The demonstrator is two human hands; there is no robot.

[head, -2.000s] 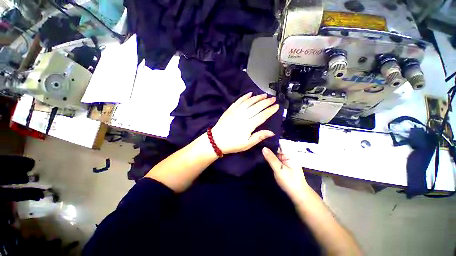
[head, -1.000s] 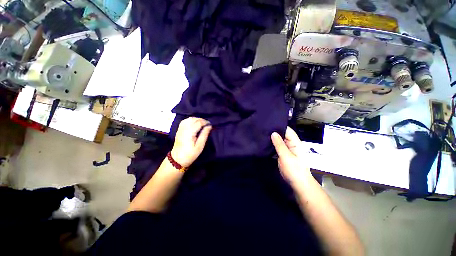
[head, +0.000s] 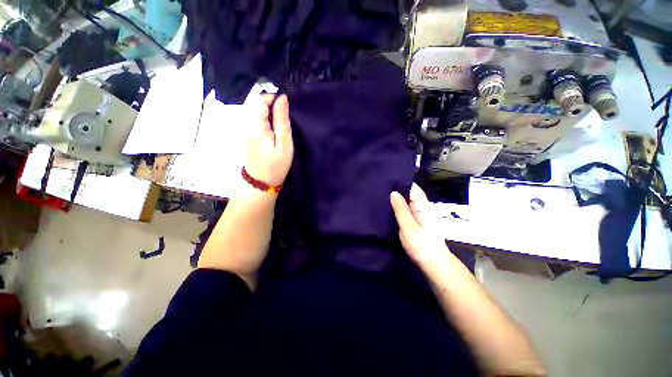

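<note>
A dark navy-purple garment piece (head: 346,154) lies smooth and flat between my hands, its right edge beside the needle area of the overlock machine (head: 501,88). My left hand (head: 271,143), with a red bead bracelet, is at the cloth's left edge, fingers pointing away; its fingertips meet the cloth near the top left corner. My right hand (head: 416,221) holds the right edge between thumb and fingers, just in front of the machine. The near part of the cloth blends into my dark clothing.
A ruffled dark bundle (head: 295,37) lies behind the piece. White sheets (head: 173,110) and a second sewing machine (head: 85,125) are at left. A dark strip with cords (head: 620,228) hangs over the table edge (head: 530,250) at right.
My left hand has moved from the cloth's middle to its near left, then forward along the left edge. The folds are smoothed out. My right hand stays at the right edge.
</note>
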